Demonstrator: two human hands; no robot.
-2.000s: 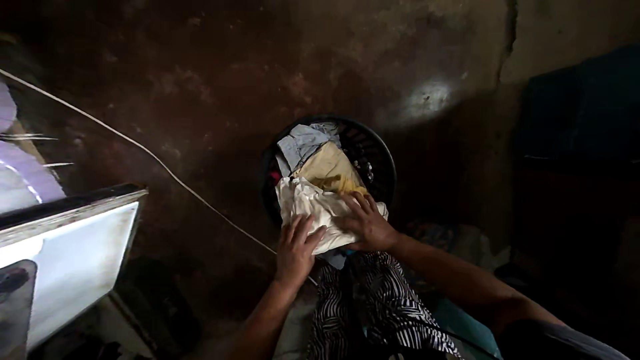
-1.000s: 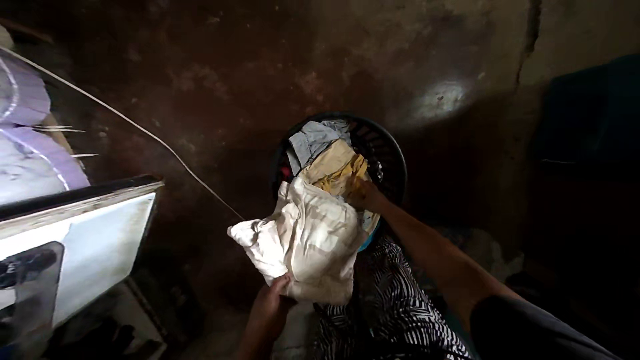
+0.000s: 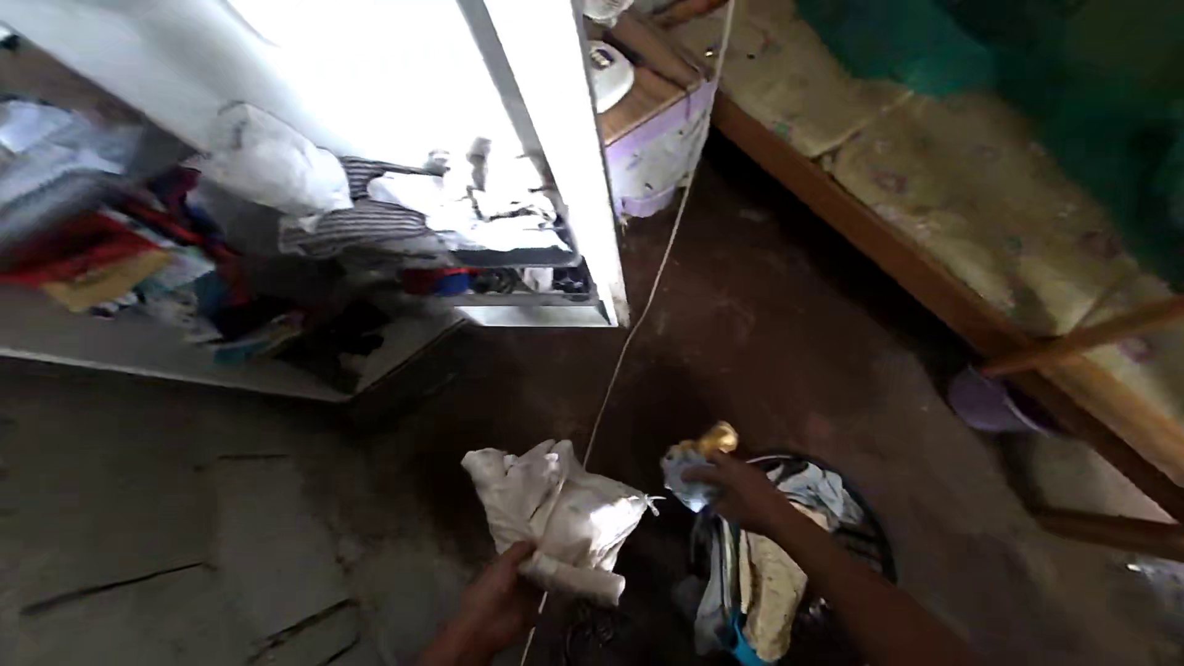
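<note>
My left hand (image 3: 499, 592) grips the lower edge of a white cloth (image 3: 564, 509), which hangs crumpled at the lower middle of the view. To its right, my right hand (image 3: 740, 490) holds a small light blue and yellow cloth item (image 3: 692, 472); what it is exactly I cannot tell. Under my right forearm stands a round dark laundry basket (image 3: 879, 532) on the floor, with a pale blue-grey cloth (image 3: 819, 490) and a cream-yellow cloth (image 3: 772, 583) among its contents. My forearm hides part of the basket.
A thin cord (image 3: 638, 324) runs from the top down past the white cloth. Piled clothes (image 3: 361, 213) fill shelves at upper left, beside a bright white panel (image 3: 564, 111). A wooden-edged bed (image 3: 869, 222) is at the upper right, with a purple bucket (image 3: 990, 402) below its edge.
The view has swung strongly to the left, toward the shelves. My left hand has lifted the white cloth away from the basket. My right hand has come out of the basket with the light blue and yellow item.
</note>
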